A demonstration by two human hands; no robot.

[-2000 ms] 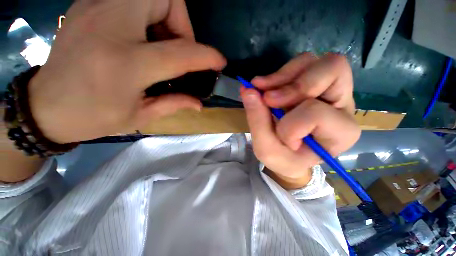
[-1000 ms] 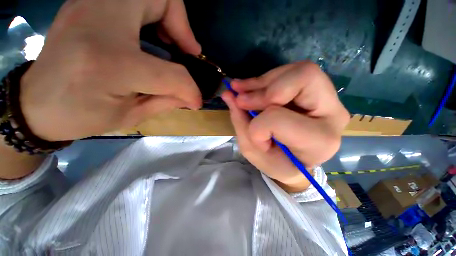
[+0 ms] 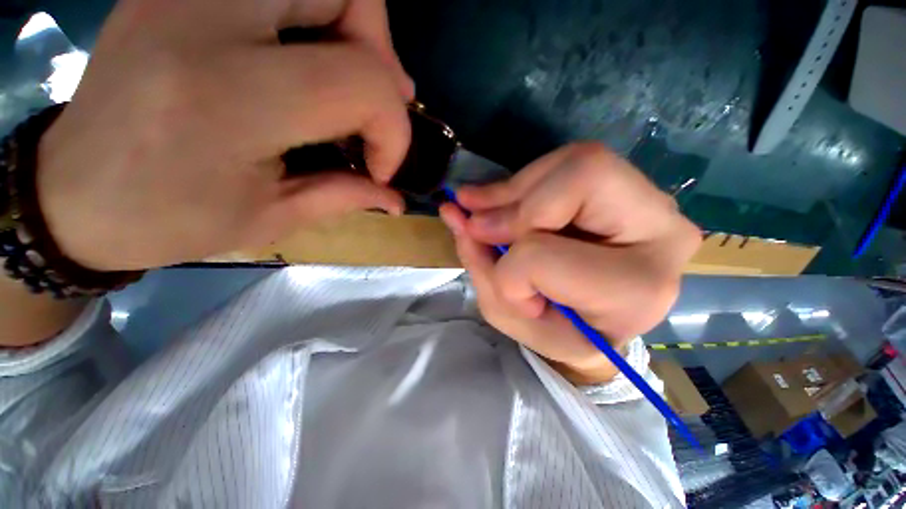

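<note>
My left hand [image 3: 228, 139] grips a smartwatch [image 3: 429, 149], a black glossy rounded case with a thin gold-looking rim; fingers cover much of it. A pale strap part [image 3: 482, 171] shows at the case's right side, partly behind my right fingers. My right hand [image 3: 586, 239] holds a slim blue stick [image 3: 626, 370] like a pen. The stick's tip is at the lower right corner of the case; whether it touches cannot be told. The stick's rear end points down and right.
A pale holed strap [image 3: 807, 80] lies on the dark green bench [image 3: 596, 60] at upper right, near a whitish object [image 3: 882, 75]. Another blue stick [image 3: 882, 214] lies at far right. A cardboard strip [image 3: 373, 242] runs along the near edge. Cartons [image 3: 795, 393] stand beyond, lower right.
The watch case has turned and more of its black face and rim shows. My right hand and stick have shifted left from two seconds ago. The strap at upper right sits slightly further right.
</note>
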